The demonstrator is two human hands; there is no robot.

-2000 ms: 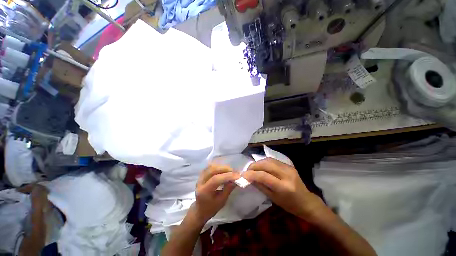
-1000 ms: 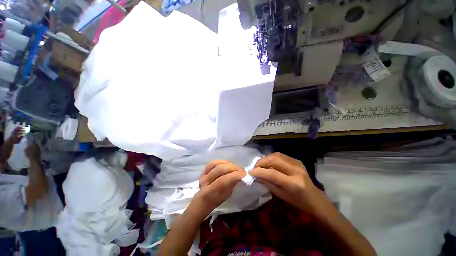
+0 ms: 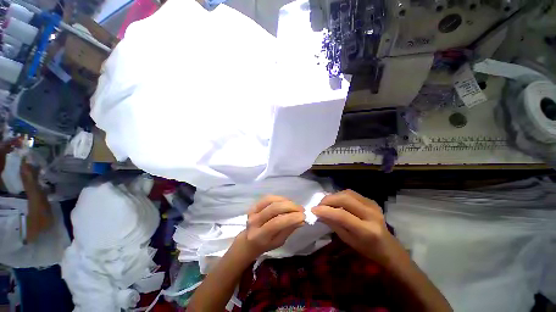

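My left hand (image 3: 274, 223) and my right hand (image 3: 353, 218) meet above my lap, fingertips close together. Both pinch a small bright white fabric piece (image 3: 312, 209) between them; most of it is hidden by the fingers. White cut panels (image 3: 183, 91) lie in a large spread heap beyond my hands, overexposed by the lamp. One folded white edge (image 3: 308, 131) runs up to the needle area (image 3: 334, 67) of the overlock machine (image 3: 414, 36). More layered white panels (image 3: 213, 213) lie under and left of my hands.
A label tape roll (image 3: 539, 103) and printed label (image 3: 469, 90) are at the right of the machine. A stack of white fabric (image 3: 469, 237) is at lower right. At left are another white bundle (image 3: 113, 225), a person's arm (image 3: 36, 210) and a grey machine (image 3: 52, 109).
The view has shifted, so the machine sits higher and further right. The loose white corner above my right hand is gone from sight. My hands keep the pinch. The other person's arms have moved.
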